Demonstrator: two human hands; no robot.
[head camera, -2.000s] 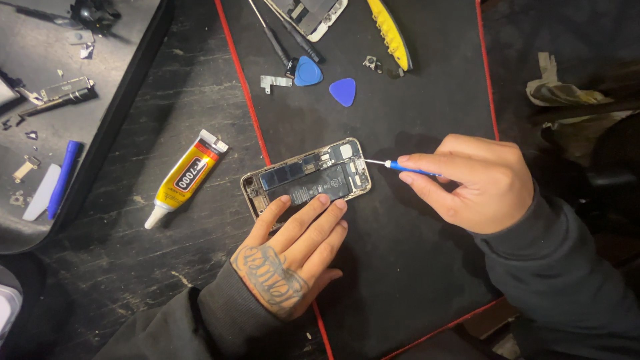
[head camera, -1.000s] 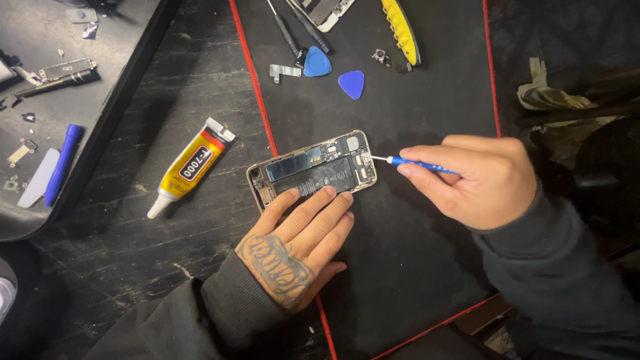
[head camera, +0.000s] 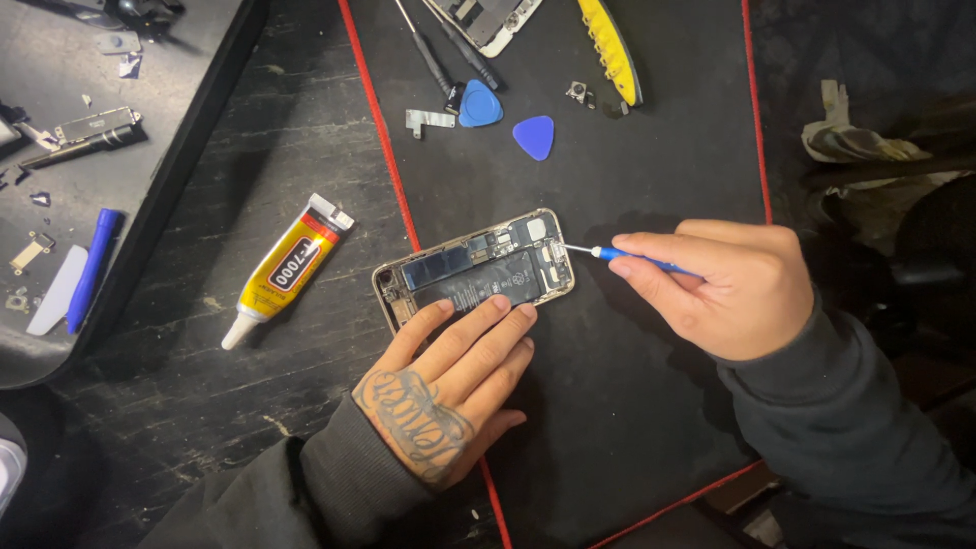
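Note:
An opened smartphone (head camera: 473, 263) lies tilted on a black mat with red edging, its battery (head camera: 488, 286) and boards exposed. The fingertips of my left hand (head camera: 450, 389) rest on the battery and the phone's lower edge, fingers slightly apart; part of that edge is hidden under them. My right hand (head camera: 717, 282) pinches a small blue-handled screwdriver (head camera: 610, 252) between thumb and fingers. Its thin metal tip reaches the right end of the phone, at the small parts there. Whether the tip sits in a screw cannot be told.
A T-7000 glue tube (head camera: 288, 267) lies left of the phone. Beyond it are two opening picks (head camera: 534, 138), a metal bracket (head camera: 429, 120), dark-handled screwdrivers (head camera: 431, 62), another opened phone (head camera: 488, 23) and a yellow-handled tool (head camera: 611, 49). A tray (head camera: 171, 156) of loose parts stands at left.
The screwdriver is still held at the phone's right end, with its tip slightly shifted. The left hand stays on the phone. The view has shifted a little.

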